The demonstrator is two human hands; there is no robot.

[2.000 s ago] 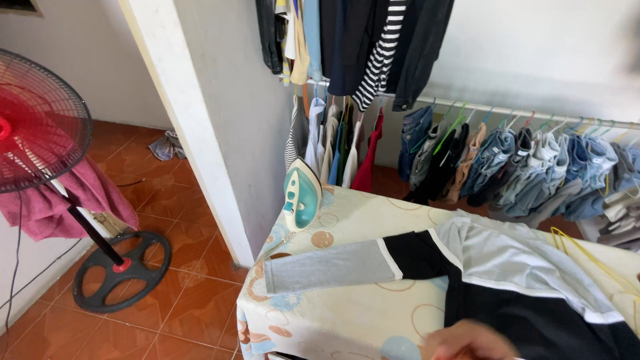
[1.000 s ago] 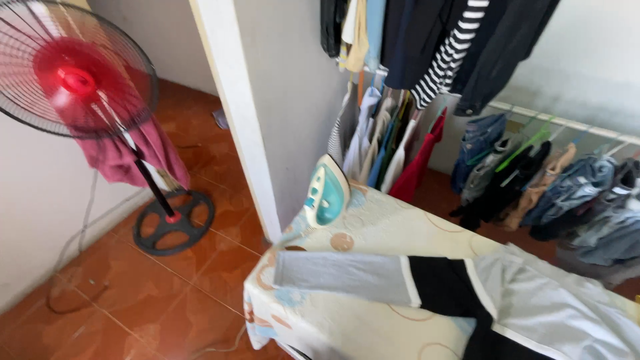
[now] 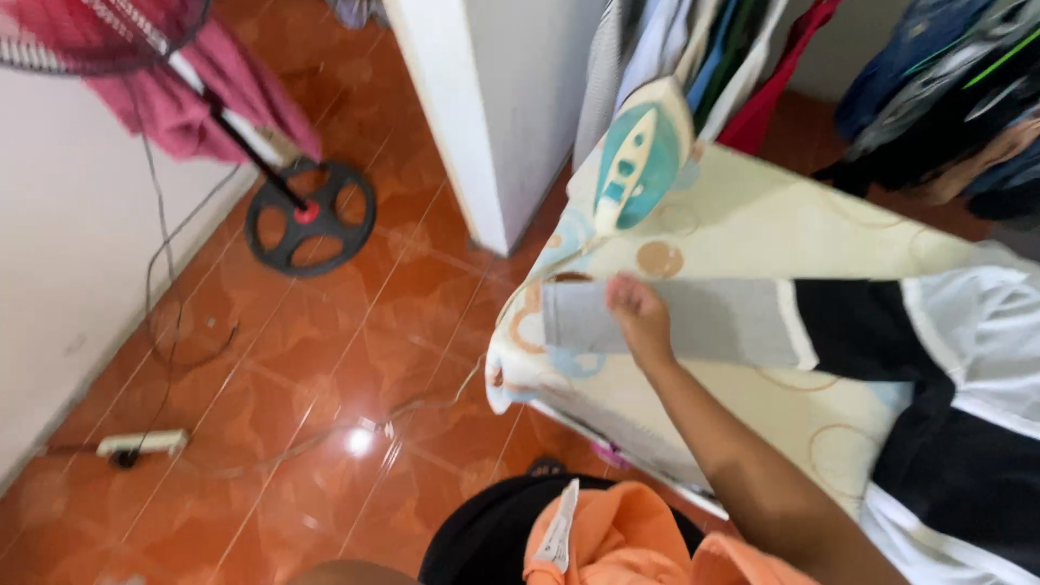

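Observation:
A shirt sleeve (image 3: 715, 321), grey with a black band, lies flat across the patterned cloth of the ironing surface (image 3: 821, 203). My right hand (image 3: 639, 313) is over the grey part near the cuff, its fingers curled; whether they pinch the fabric is unclear. The rest of the grey, black and white shirt (image 3: 967, 455) spreads to the right. Beyond my hand, a teal and cream iron (image 3: 646, 166) rests at the surface's far left corner, its cord trailing over the edge. My left hand is out of view.
A pedestal fan's round base (image 3: 310, 218) stands on the tiled floor at left, near a power strip (image 3: 142, 443) and loose cables. A white wall edge (image 3: 451, 122) rises beyond the iron. Clothes (image 3: 747, 73) hang behind. An orange garment (image 3: 626, 532) is at the bottom.
My right hand, at the bottom edge two seconds ago and unseen one second ago, is now over the sleeve near its cuff. The view has tilted down.

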